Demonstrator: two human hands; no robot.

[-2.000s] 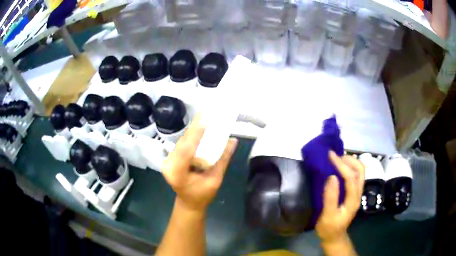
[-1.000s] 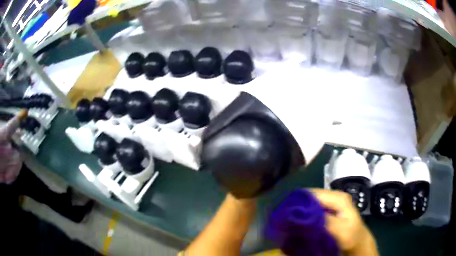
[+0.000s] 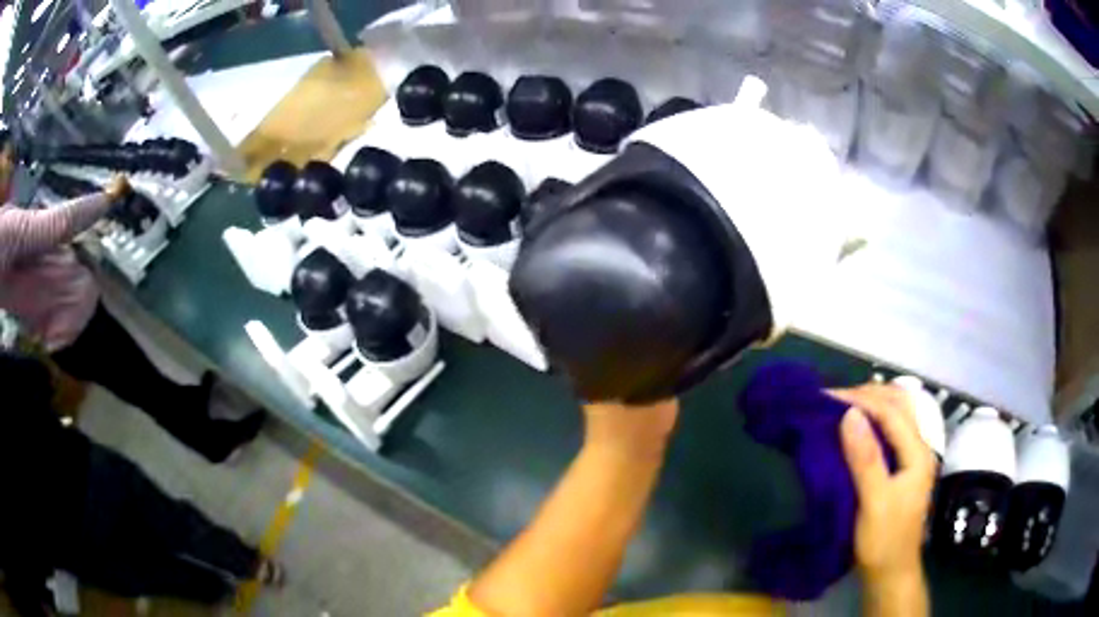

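A large PTZ dome camera (image 3: pixel 633 289) is close in front of me, its glossy black ball toward me and its white housing (image 3: pixel 771 181) up and to the right. My left hand (image 3: pixel 630 422) holds it from below and behind; the wrist shows, but the fingers are hidden by the camera. My right hand (image 3: pixel 889 476) grips a crumpled dark purple cleaning cloth (image 3: pixel 814 482) to the right of the camera, apart from it.
Rows of dome cameras (image 3: pixel 422 195) stand at the left and back. Clear trays (image 3: pixel 904 115) line the back right. White cameras with light dots (image 3: pixel 979 482) are at the right. People stand at far left, one in a pink striped sleeve (image 3: pixel 60 223).
The left hand, free two seconds ago, now holds the camera, which has risen and tilted, showing its white housing. The right hand has moved with the cloth, now apart from the camera. The view has shifted.
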